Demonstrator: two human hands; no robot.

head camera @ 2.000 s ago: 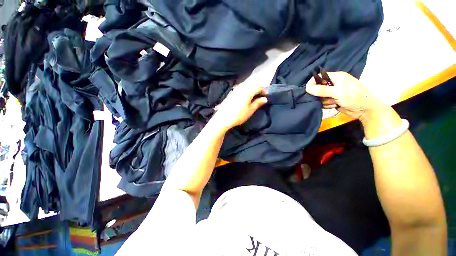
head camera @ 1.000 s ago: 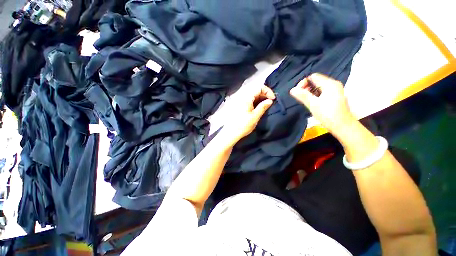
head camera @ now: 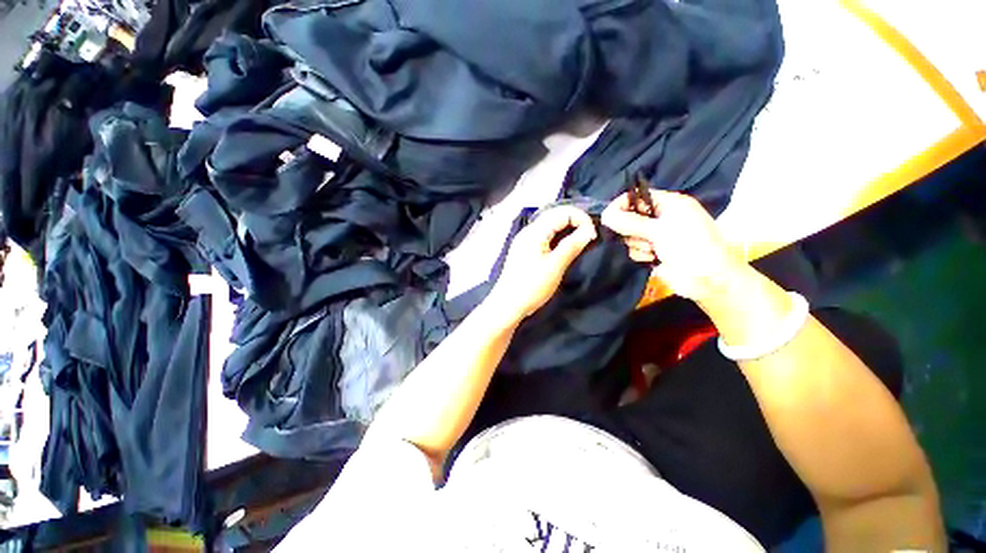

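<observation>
Dark navy trousers (head camera: pixel 568 313) hang over the table's front edge close to my body, with their top edge between my two hands. My left hand (head camera: pixel 549 254) pinches the cloth edge between thumb and fingertips. My right hand (head camera: pixel 673 243) is just to the right, its fingertips close to the left ones at the same edge. It holds small dark thread snips (head camera: pixel 640 197), points upward, partly hidden by the fingers. Any thread between the fingertips is too small to tell.
A large navy garment heap (head camera: pixel 454 65) lies beyond my hands. More navy garments (head camera: pixel 130 356) lie to the left, some over the table edge. Yellow-orange tape (head camera: pixel 914 173) edges the white table (head camera: pixel 827 119). Something red is below it.
Since two seconds ago both hands have come closer together. The right hand has moved left with the snips, and the trousers' edge has been drawn left and gathered, with less of it spread between the hands.
</observation>
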